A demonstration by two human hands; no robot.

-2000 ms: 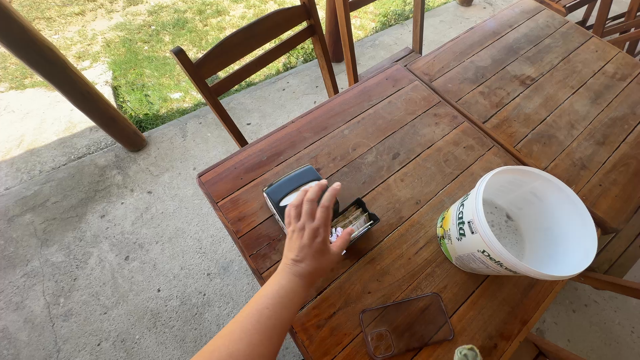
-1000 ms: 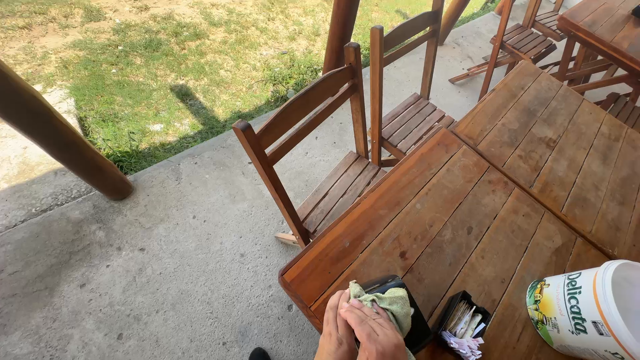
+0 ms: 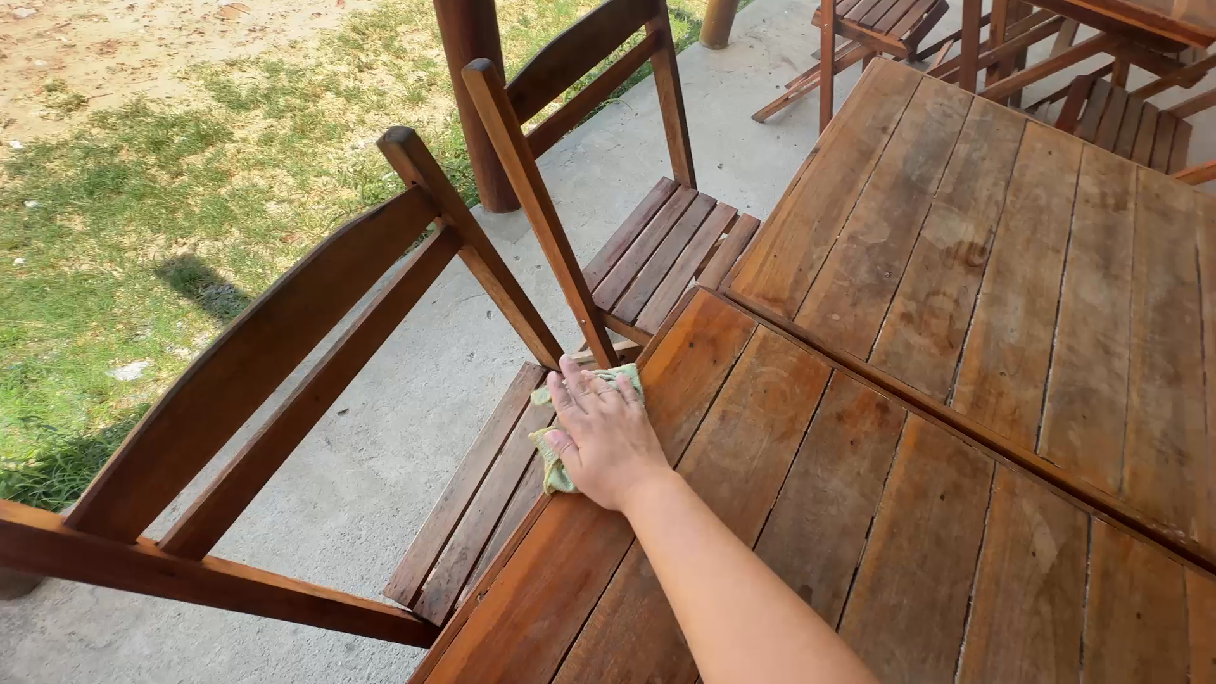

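Observation:
My right hand (image 3: 603,432) lies palm down on a crumpled, light green cloth (image 3: 562,470), pressing it at the left edge of the near wooden table (image 3: 760,456). The cloth shows past the fingertips and beside the thumb, partly hanging over the edge. Its part beneath the palm is hidden. My right forearm reaches in from the lower right, over the slatted tabletop. My left hand is out of view.
A wooden folding chair (image 3: 285,323) stands close against the table's left side, with a second chair (image 3: 655,256) beyond it. Another slatted table (image 3: 1007,256) adjoins the near one. A wooden post (image 3: 475,104) rises by the grass.
The view has swung, leaving the white bucket and the dark napkin holder out of frame. A second ago the cloth was at the dark holder; now my right hand has it at the table's edge.

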